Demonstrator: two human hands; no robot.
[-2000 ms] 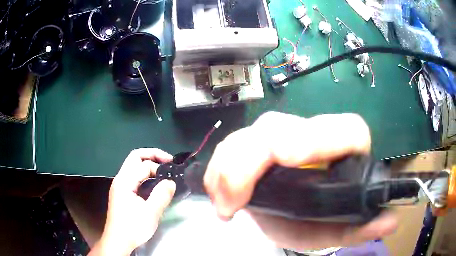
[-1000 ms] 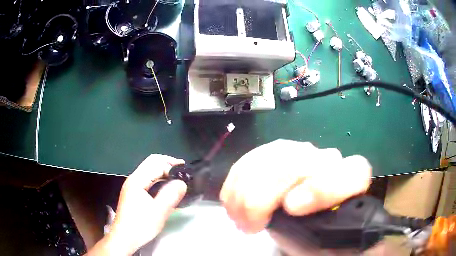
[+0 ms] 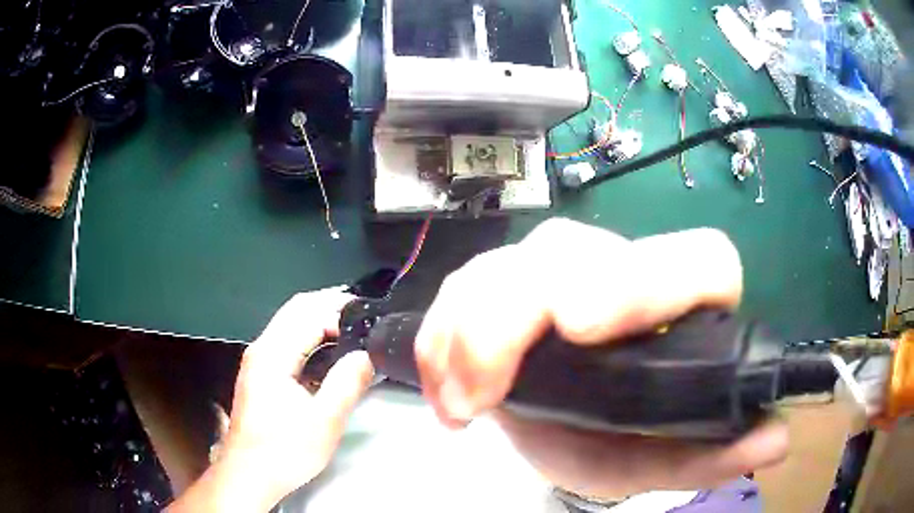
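My left hand (image 3: pixel 291 396) holds a small black housing (image 3: pixel 359 319) at the bench's front edge, its holed face turned to the right. Red and dark lead wires (image 3: pixel 419 250) rise from the housing toward the screw feeder. My right hand (image 3: pixel 571 321) grips the black electric screwdriver (image 3: pixel 631 379), which lies nearly level. Its nose is up against the housing's holed face; the bit and any screw are hidden. The pale screw feeder (image 3: pixel 461 190) stands behind the hands, with open compartments on top.
Black housings (image 3: pixel 301 125) lie at the upper left by a brown cardboard tray (image 3: pixel 68 180). Small wired components (image 3: pixel 623 145) lie right of the feeder. The thick black cord (image 3: pixel 722 128) crosses there. Plastic bags (image 3: pixel 862 110) are at the far right.
The screwdriver first tipped down and back from the housing, then came back level with its nose against it. The housing turned slightly in my left hand; the lead's end moved up to the feeder.
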